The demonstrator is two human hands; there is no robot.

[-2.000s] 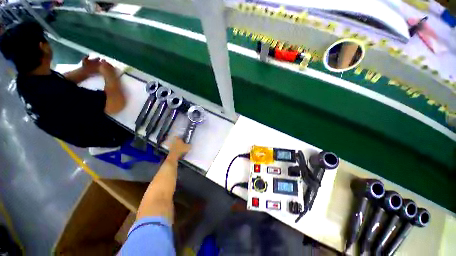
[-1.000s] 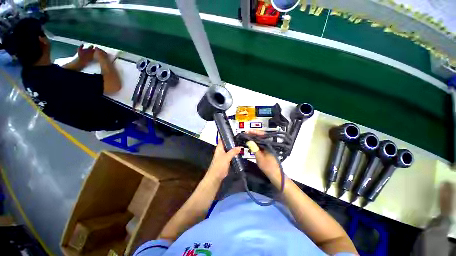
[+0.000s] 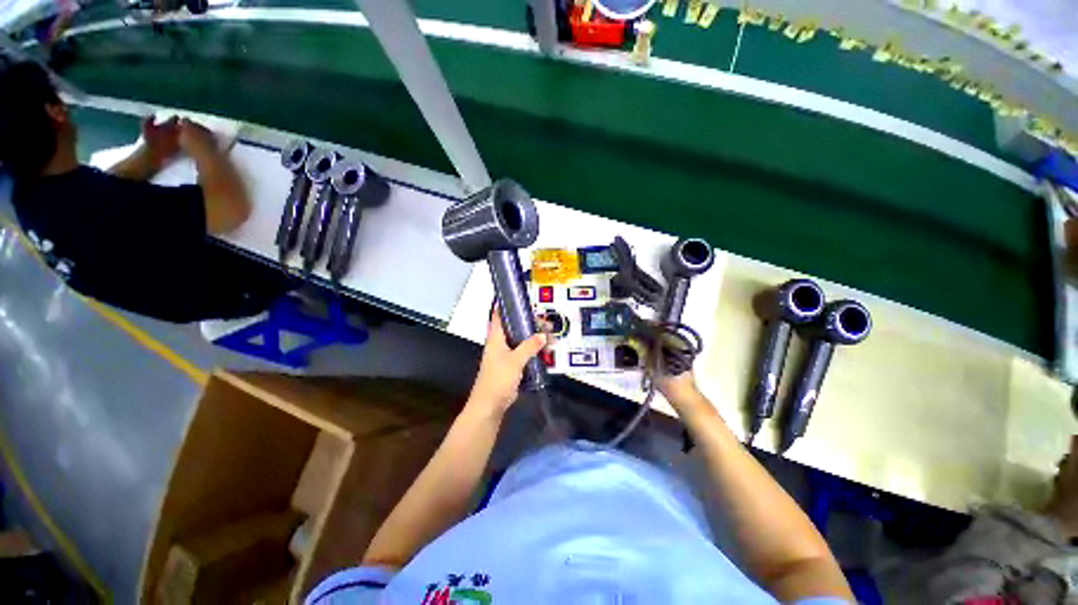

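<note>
My left hand (image 3: 513, 360) is closed round the handle of a dark grey hair dryer (image 3: 475, 225), held upright with its round head at the top. My right hand (image 3: 676, 381) holds the bundled black power cord (image 3: 671, 345) at the lower right of the test box; the fingers are partly hidden by the cord. The white test box (image 3: 583, 358) has small displays, red switches and an orange-yellow block (image 3: 553, 265). Another hair dryer (image 3: 690, 258) lies at its right side. The cord loops from the held dryer's handle end towards my right hand.
Three hair dryers (image 3: 348, 180) lie at the left and two (image 3: 848, 323) at the right. A green belt (image 3: 662, 166) runs behind, with a grey post. A person (image 3: 118, 236) sits at the left. An open carton (image 3: 236, 473) stands on the floor.
The held dryer was taken from the left row and has turned, its head now angled right. My right hand has moved right with the cord. Two dryers have gone from the right row.
</note>
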